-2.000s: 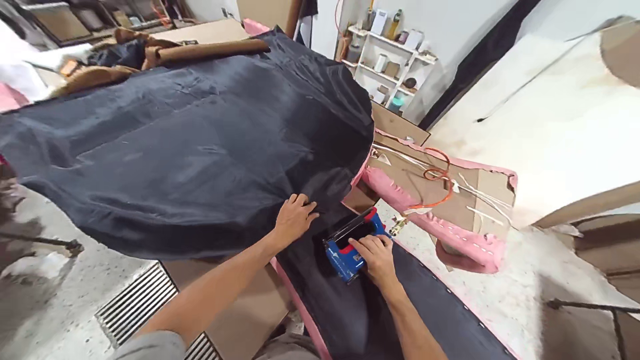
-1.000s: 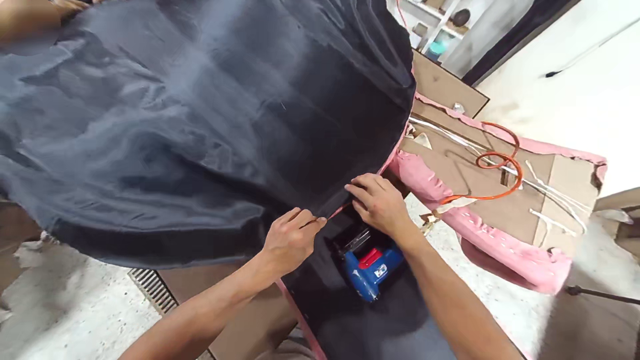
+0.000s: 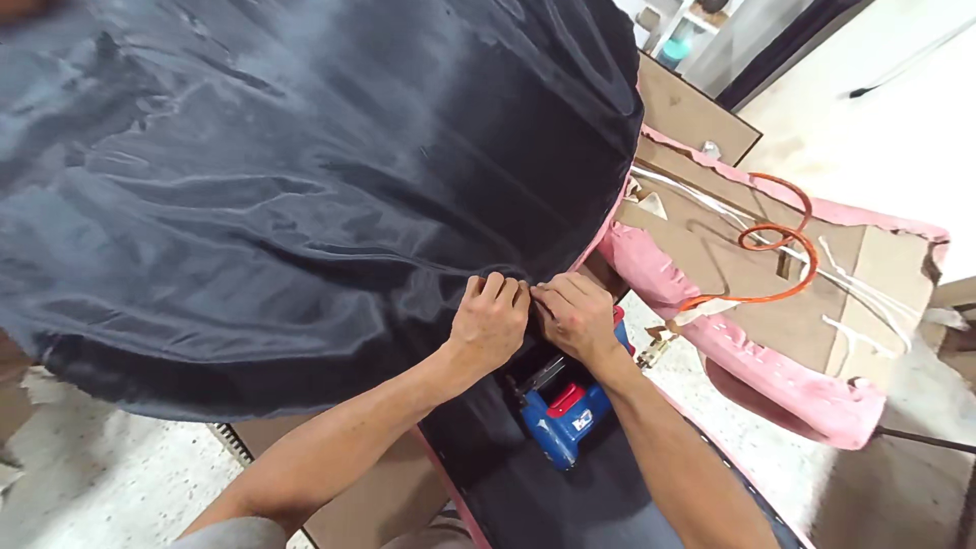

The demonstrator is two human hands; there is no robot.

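Black lining fabric [image 3: 366, 152] spreads over a large rounded piece with a pink edge. My left hand [image 3: 492, 316] pinches the fabric's edge, its fingertips curled down on it. Close beside it, my right hand [image 3: 576, 316] grips the same edge between thumb and fingers. Under my right wrist a blue and red pneumatic staple gun [image 3: 568, 412] lies on the black-covered lower section [image 3: 534, 488], with a brass air fitting [image 3: 654, 352] at its far end. The fabric under my fingertips is hidden.
At the right stands a pink-upholstered frame [image 3: 793, 381] with cardboard, white cords and a coiled orange air hose [image 3: 808, 259] on it. Behind are a brown board [image 3: 690, 107] and a white shelf [image 3: 698, 23]. A slotted grate [image 3: 232, 444] shows at lower left.
Two seconds ago my right hand was on the staple gun; it now holds the fabric edge beside my left hand, and the gun lies let go. The view has moved closer.
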